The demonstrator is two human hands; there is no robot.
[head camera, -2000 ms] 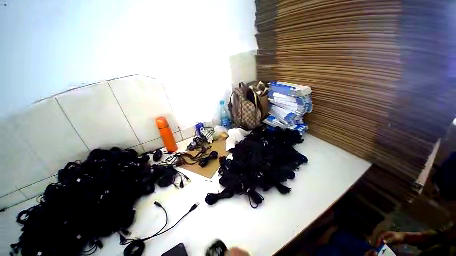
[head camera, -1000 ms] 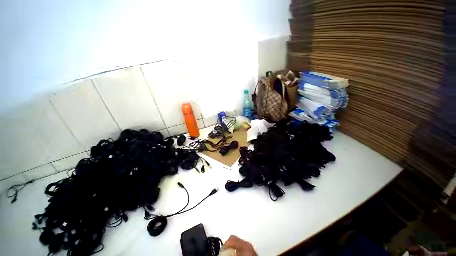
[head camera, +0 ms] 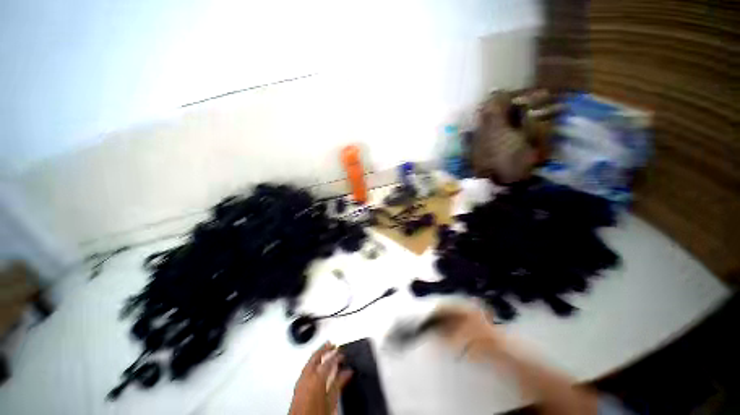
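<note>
My right hand (head camera: 471, 331) is blurred above the table. It holds a small dark coiled cable bundle (head camera: 412, 329) at its fingertips. My left hand (head camera: 318, 382) is at the bottom edge, with a whitish cover on one finger. Its fingers are bent beside a black smartphone (head camera: 363, 379); whether they hold anything is unclear. A large heap of black cables (head camera: 235, 271) lies at left. A heap of coiled cable bundles (head camera: 531, 243) lies at right. One coiled cable (head camera: 303, 328) with loose ends lies between them, above my left hand.
A cardboard sheet (head camera: 423, 236) with tangled cables lies at the back. Behind are an orange bottle (head camera: 354, 174), a clear bluish bottle (head camera: 453, 150), a brown backpack (head camera: 501, 139) and blue-and-white packs (head camera: 600, 146). Stacked cardboard (head camera: 665, 113) stands at right. The table's edge (head camera: 673, 331) runs along the lower right.
The view has shifted, showing more of the table's left side. My left hand has come into view beside the smartphone. My right hand has moved up and right with the bundle.
</note>
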